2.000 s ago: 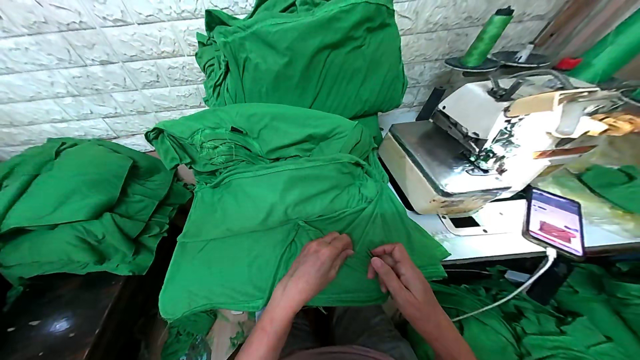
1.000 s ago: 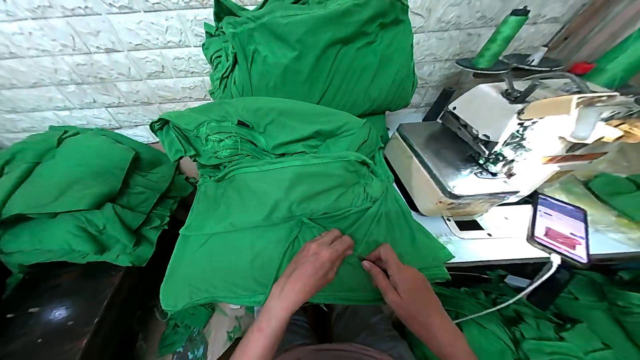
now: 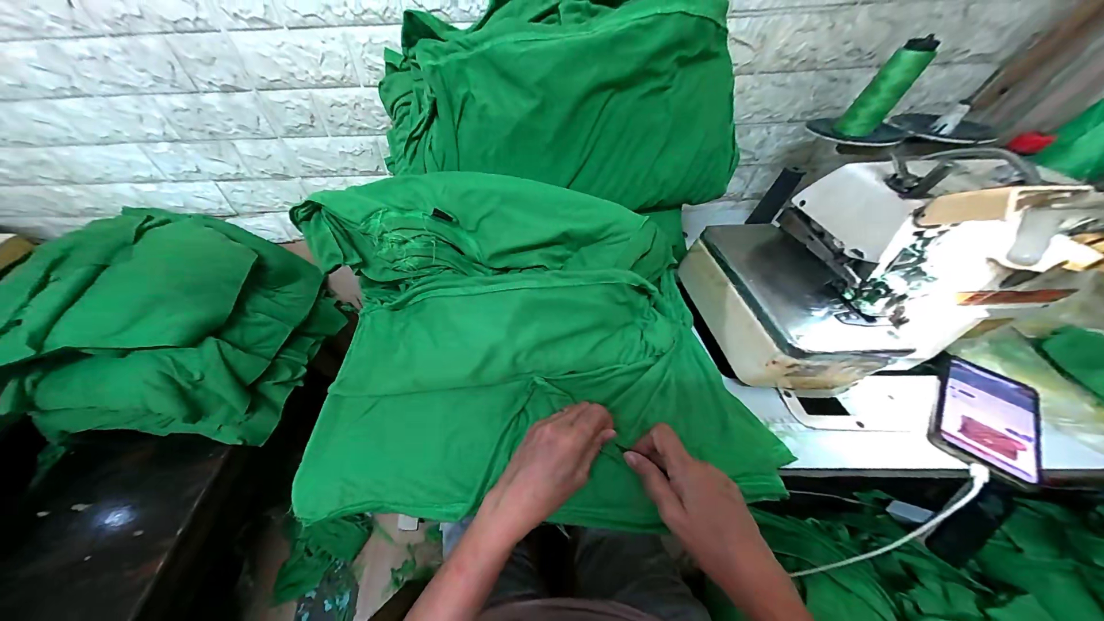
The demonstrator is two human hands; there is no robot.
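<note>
A green knit garment (image 3: 448, 345) lies spread across my lap, with a gathered section and a small black tag near its far edge. My left hand (image 3: 561, 453) has its fingers curled down on the cloth, pinching a fold near the front edge. Just right of it, my right hand (image 3: 681, 483) pinches the same cloth between thumb and forefinger. A small dark thing shows between the two hands; what it is cannot be told. The fingertips of my left hand are partly hidden in the folds.
Behind stands a stack of green garments (image 3: 586, 103); more green fabric pieces (image 3: 155, 302) lie left on a dark bench (image 3: 112, 517). At right are an overlock sewing machine (image 3: 802, 302), a green thread cone (image 3: 888, 90) and a phone (image 3: 987, 423) with a white cable (image 3: 906, 535).
</note>
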